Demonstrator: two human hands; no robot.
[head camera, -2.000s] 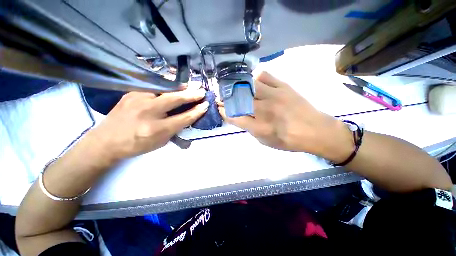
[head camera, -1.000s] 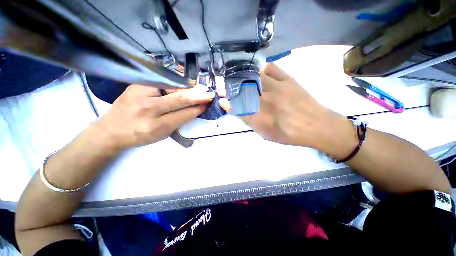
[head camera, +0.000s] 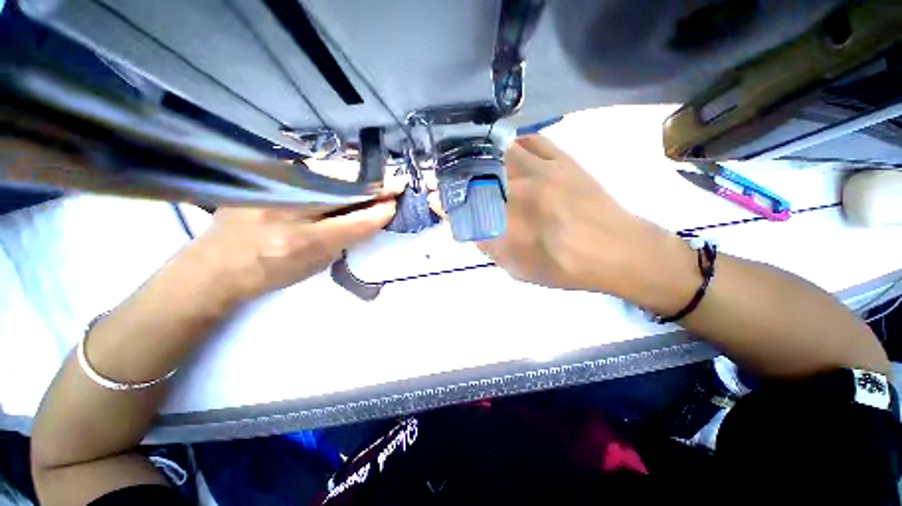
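Observation:
A small piece of navy denim (head camera: 411, 213) lies at the presser foot (head camera: 412, 170), left of the grey-blue cylinder (head camera: 477, 207). My left hand (head camera: 282, 242) is left of the foot, its fingers at the left edge of the denim with a dark cloth edge between them. My right hand (head camera: 550, 217) is right of the cylinder, which hides its fingertips; one pale fingertip shows at the denim's right side. Whether the right fingers grip the cloth is hidden.
The machine head (head camera: 435, 49) spans the top. A curved dark tab (head camera: 354, 278) lies below my left hand. Thread snips (head camera: 744, 191) and a round pale object (head camera: 874, 197) lie at the right. A tape measure (head camera: 475, 383) runs along the front edge. Pale cloth (head camera: 59, 287) is at the left.
The visible denim has become shorter in front of the foot. My left hand has shifted slightly left, away from the foot. My right hand is nearly in the same place. The head view has tilted slightly.

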